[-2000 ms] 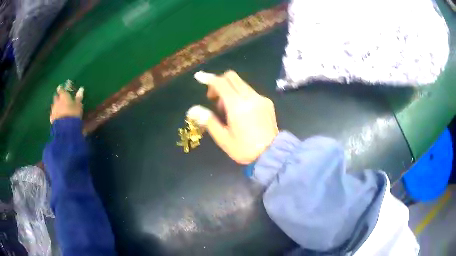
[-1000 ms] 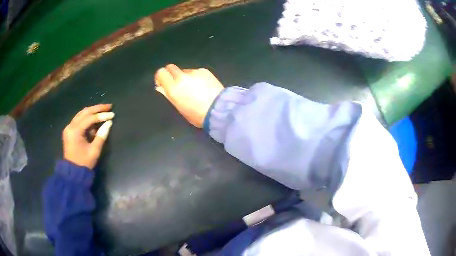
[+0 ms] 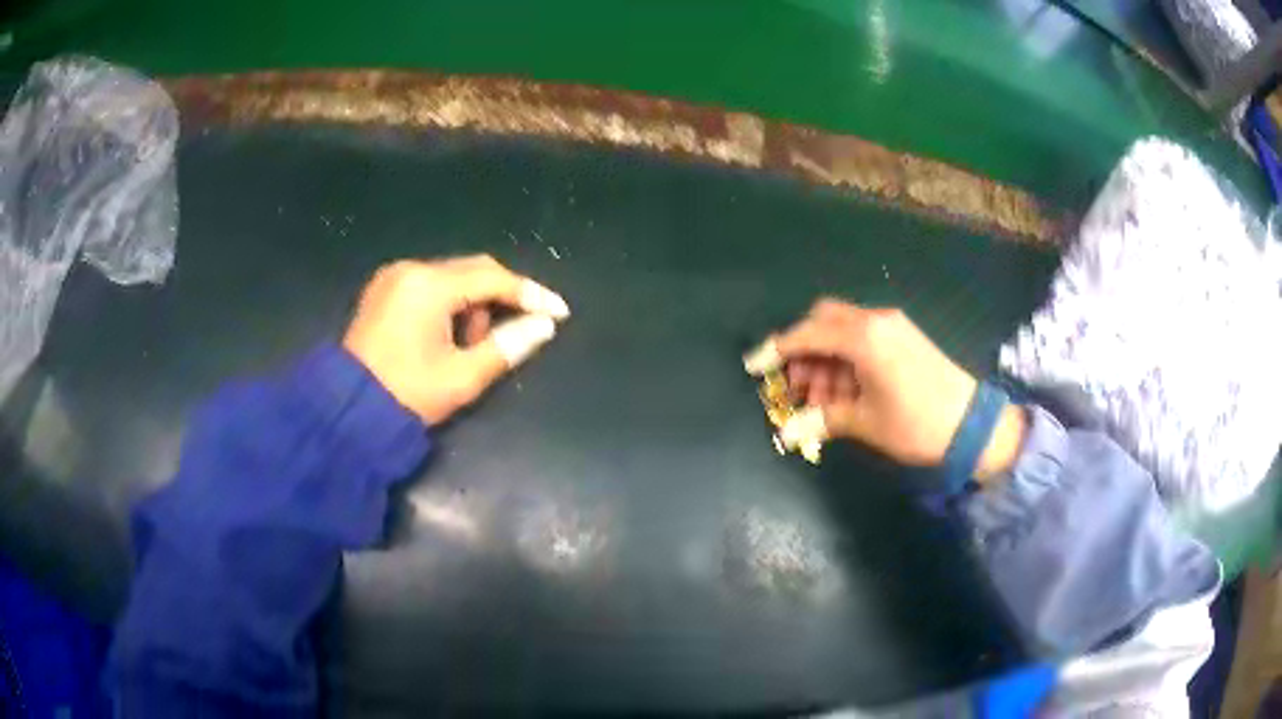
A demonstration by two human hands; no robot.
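My left hand is over the dark green bench, left of centre. White coverings are on its thumb and index finger, and these tips are close together. I cannot tell whether a small part is between them. My right hand is right of centre, with pale coverings on its fingertips and a blue band at the wrist. It is shut on small gold parts, pinched between thumb and index finger. Pale bits show at the lower end of the parts, but blur hides their shape.
A bright green strip runs behind the bench's worn brown edge. A large bag of white parts lies at the right. A crumpled clear bag is at the left. Tiny specks lie on the dark green bench.
The view has swung. The gold cluster, earlier on the bench, is now in my right hand. My left hand has come back from the green strip and is now near the middle of the bench.
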